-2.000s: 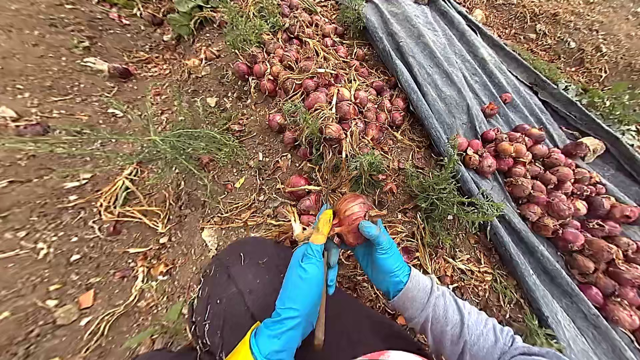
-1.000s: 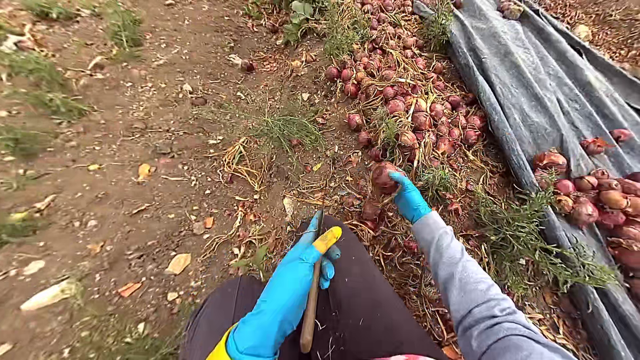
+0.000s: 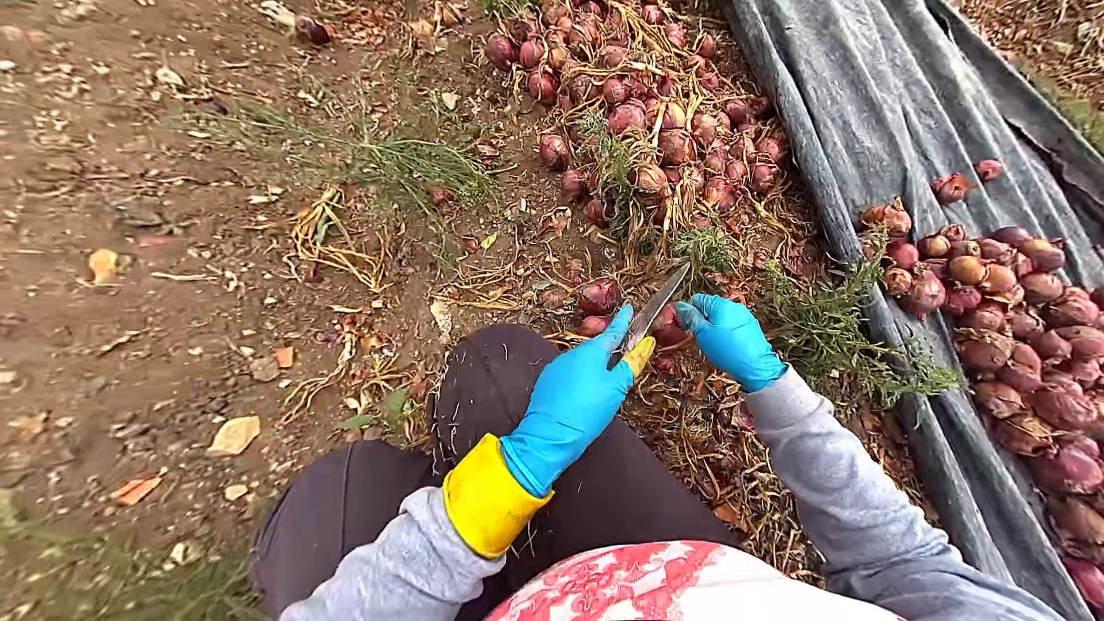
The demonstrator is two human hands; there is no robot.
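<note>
My left hand point(image 3: 582, 392), in a blue glove with yellow showing at the cuff and one fingertip, is closed around a knife; its metal blade point(image 3: 657, 304) points up and to the right. Just right of the blade is my right hand point(image 3: 731, 338), blue-gloved, its fingers bent together beside a red onion point(image 3: 669, 326). Whether those fingers grip the onion or its stem I cannot tell. Two more red onions point(image 3: 599, 297) lie on the soil left of the blade. The knife's handle is hidden in my left hand.
Beyond my hands lies a heap of red onions point(image 3: 675, 147) with dry stems. At the right, more onions point(image 3: 987, 319) are piled on a grey fabric sheet point(image 3: 897, 103). A green weed point(image 3: 819, 323) grows by the sheet's edge. My knees point(image 3: 492, 371) are below, with stony soil to the left.
The onion my right hand held at my knee two seconds ago is no longer seen there. My right hand has come back from farther out to beside the knife blade. The view has shifted.
</note>
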